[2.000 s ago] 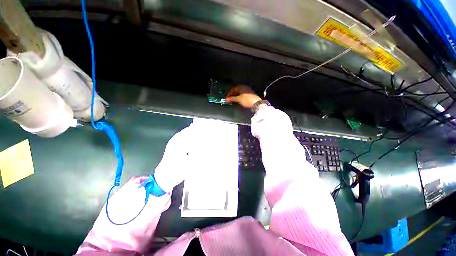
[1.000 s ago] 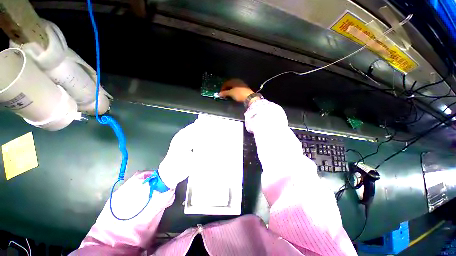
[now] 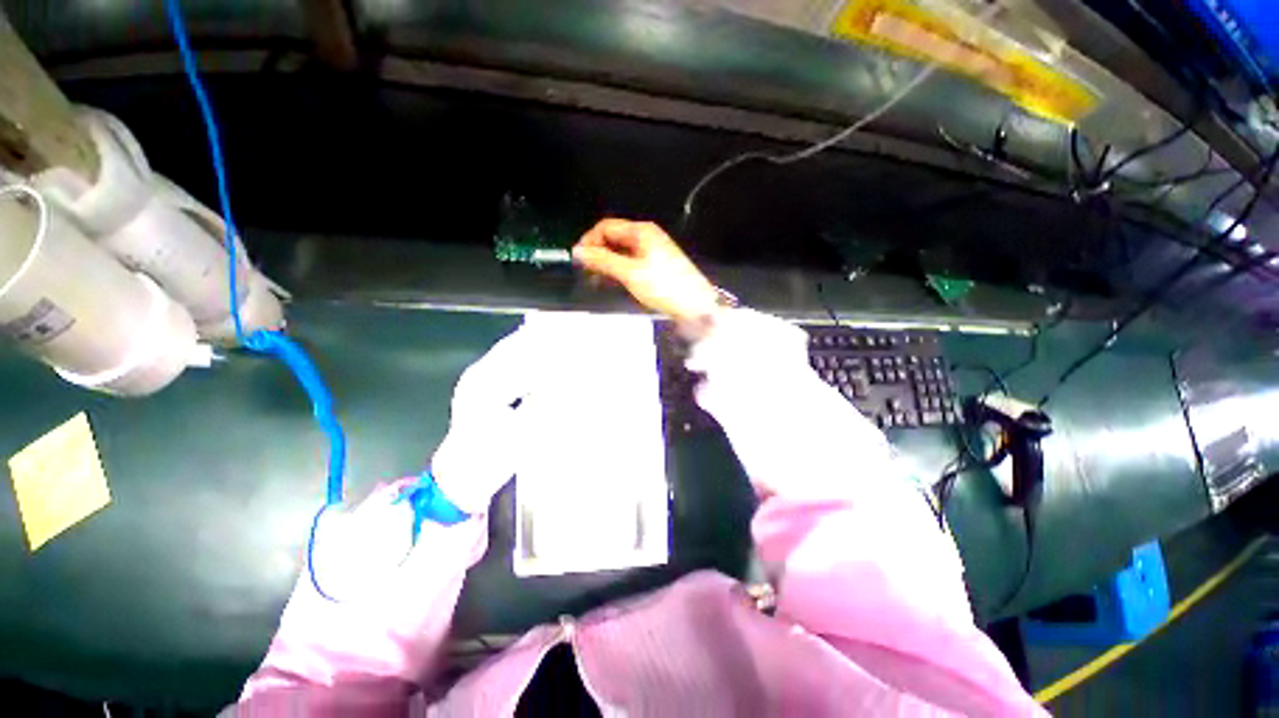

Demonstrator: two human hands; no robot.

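Observation:
A green circuit board is over the dark recessed line, with a pale piece at its lower right edge. My right hand, bare, has its thumb and fingers pinched on the right end of that edge. My left hand, in a white glove with a blue wrist strap, lies at the left side of a long white carton. Glove and carton blend in the glare, so its fingers cannot be made out.
A keyboard is partly under my right sleeve, with a barcode scanner right of it. More green boards lie back right. White tubes, a blue cord and a yellow note are left. A white cable hangs behind.
The view has shifted. My right hand has turned and sits a little further right of the board, showing more of the pale piece. My left hand stays at the carton.

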